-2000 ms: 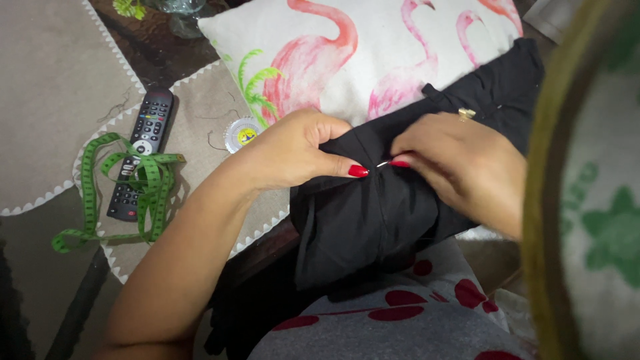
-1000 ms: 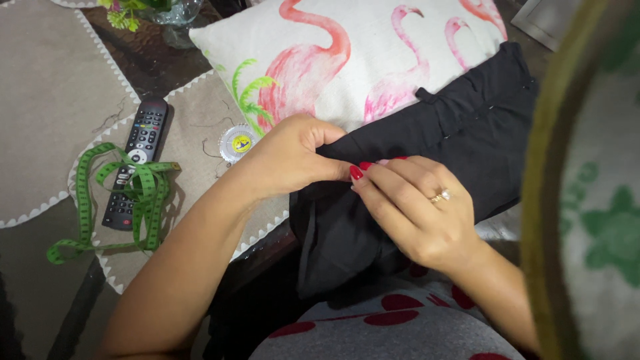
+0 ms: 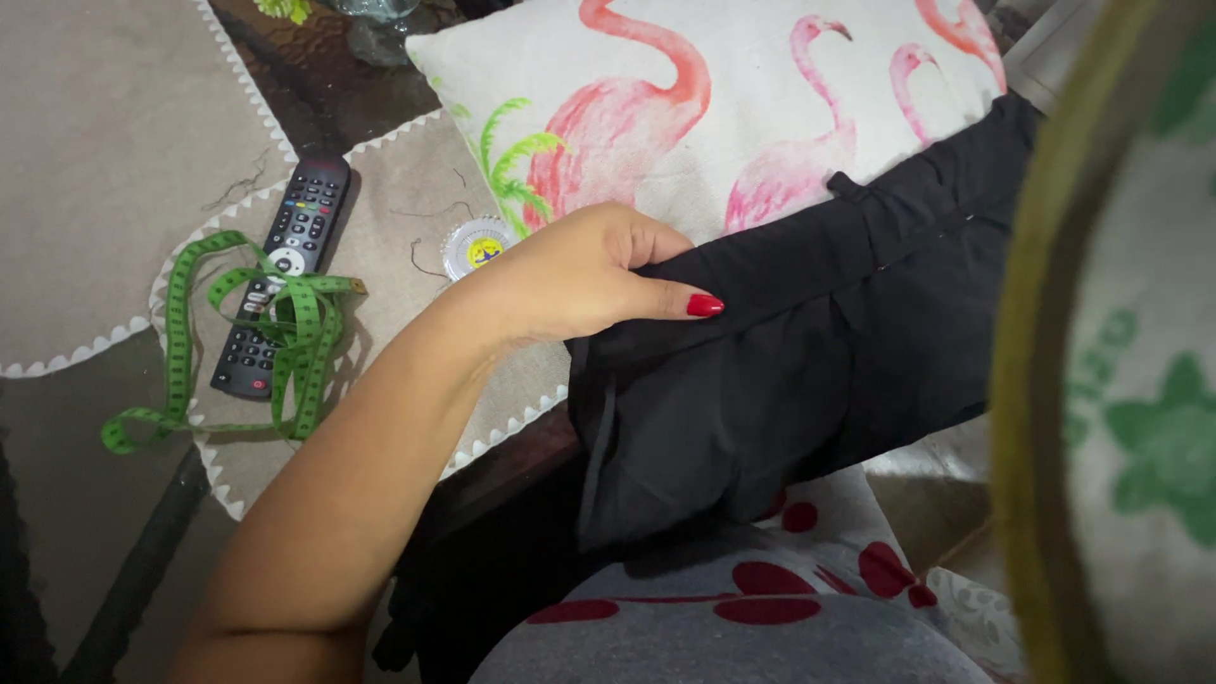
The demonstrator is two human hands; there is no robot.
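Note:
My left hand pinches the upper edge of a black cloth garment, thumb on top and the fingers hidden beneath. The garment lies across my lap and over the lower edge of a flamingo-print cushion. A seam runs along its band, with small light marks toward the right and a little loop on the top edge. My right hand is out of view. Just left of my left hand, a round clear case with a yellow centre, its kind not certain, lies on a beige cloth mat.
A black remote control lies on the beige mat at the left, with a tangled green measuring tape over it. Loose dark threads are scattered about. A glass vessel stands at the back. A blurred round-edged object with green print fills the right edge.
My right hand was at the black cloth beside my left thumb, with a thin light-coloured thing at the fingertips two seconds ago; it has left the view. My left hand still holds the cloth.

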